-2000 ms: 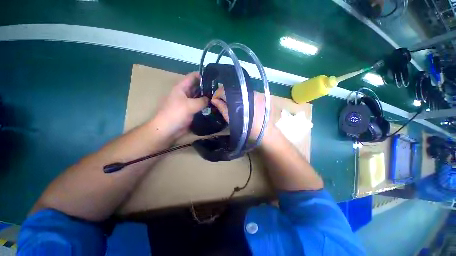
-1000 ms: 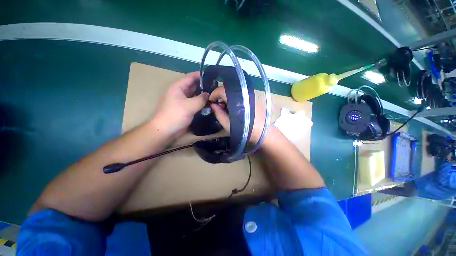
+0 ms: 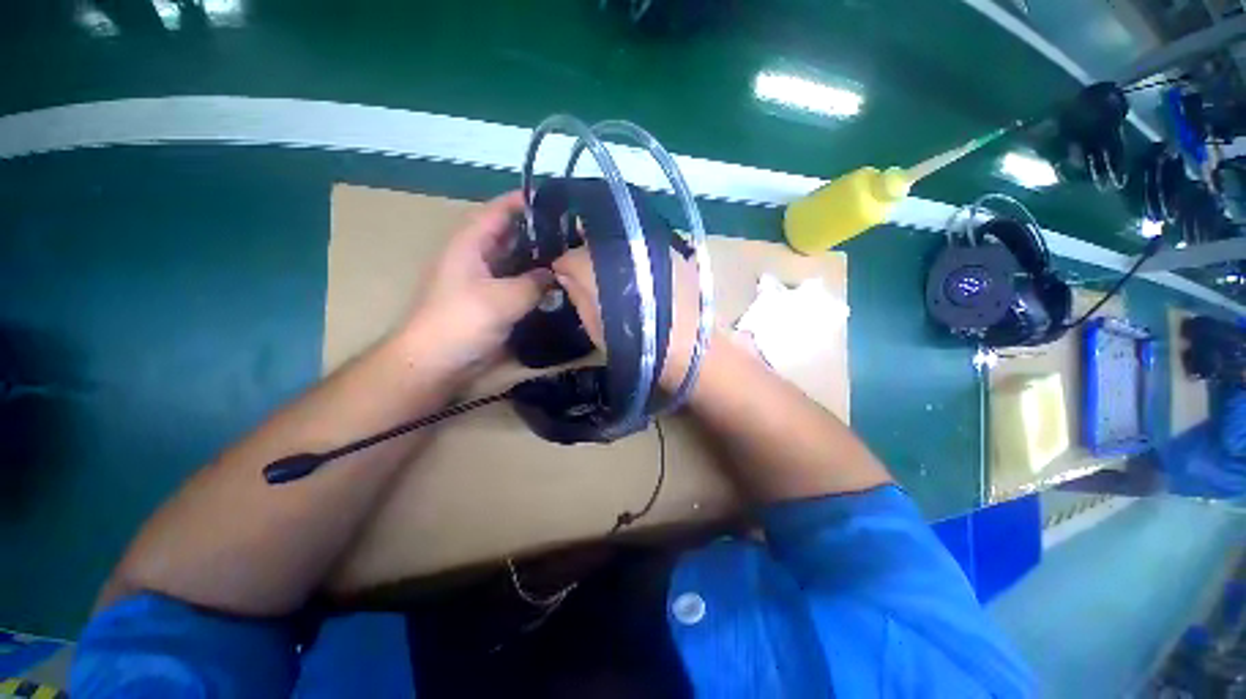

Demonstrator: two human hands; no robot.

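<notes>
A black headset [image 3: 635, 294] with two clear headband tubes arching over a soft black strap is held above the tan cardboard mat [image 3: 451, 512]. Its boom microphone [image 3: 290, 467] points to the lower left over my left forearm. My left hand [image 3: 472, 280] grips the upper earcup housing [image 3: 547, 335] from the left. My right hand [image 3: 581, 287] reaches through behind the strap, fingertips at the inside of the earcup; the strap hides part of it, and what its fingers pinch cannot be told. A thin cable [image 3: 656, 478] hangs below.
A yellow glue bottle [image 3: 840, 212] lies at the mat's upper right, nozzle pointing right. A crumpled white cloth [image 3: 795, 325] is on the mat. Another headset [image 3: 977, 290] stands at right, with a yellowish block [image 3: 1028, 421] and blue tray [image 3: 1118, 387] near it.
The view has shifted slightly. The headset and both hands stay together in nearly the same pose over the mat; my right fingers have moved a little at the earcup.
</notes>
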